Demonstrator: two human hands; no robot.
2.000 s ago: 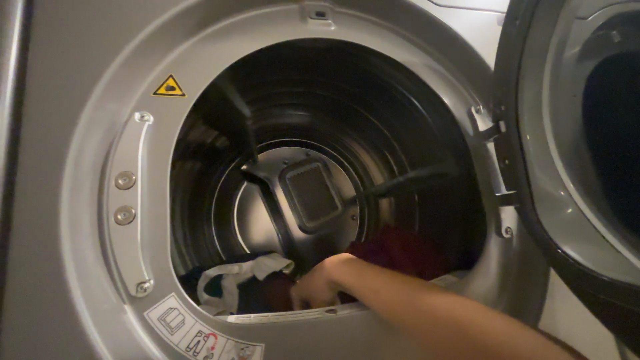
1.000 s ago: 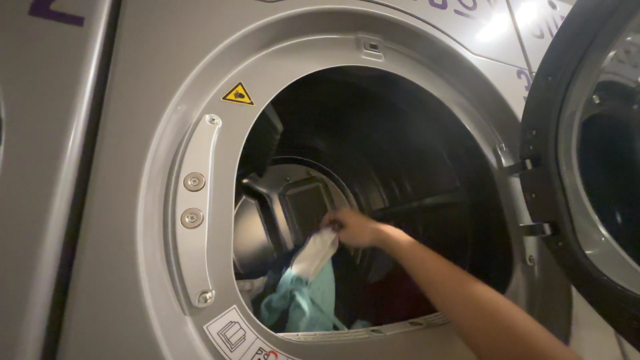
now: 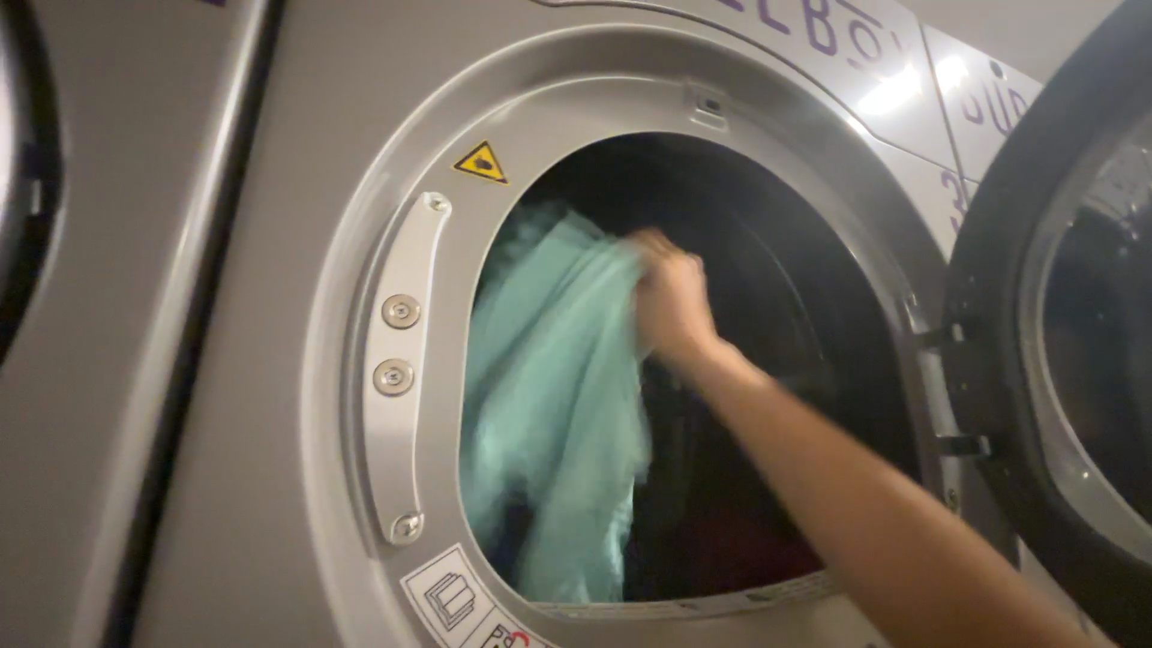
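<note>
My right hand [image 3: 673,292] reaches into the round opening of a front-loading machine, its fingers closed on a light teal cloth garment [image 3: 562,387]. The garment hangs in folds from the hand, blurred, across the left half of the opening, down to the lower rim. Behind it the drum [image 3: 774,360] is dark. A dark red cloth [image 3: 751,544] lies low in the drum on the right, partly hidden by my forearm. My left hand is not in view.
The round door [image 3: 999,360] stands open on its hinges at the right. A metal strike plate [image 3: 396,369] lines the left of the opening. A yellow warning sticker [image 3: 482,163] is above it. Part of another machine [image 3: 108,270] stands at the left.
My right hand was low among the clothes, then lifted a white and teal cloth; now it holds the teal garment higher, spread across the opening. The view has shifted and tilted.
</note>
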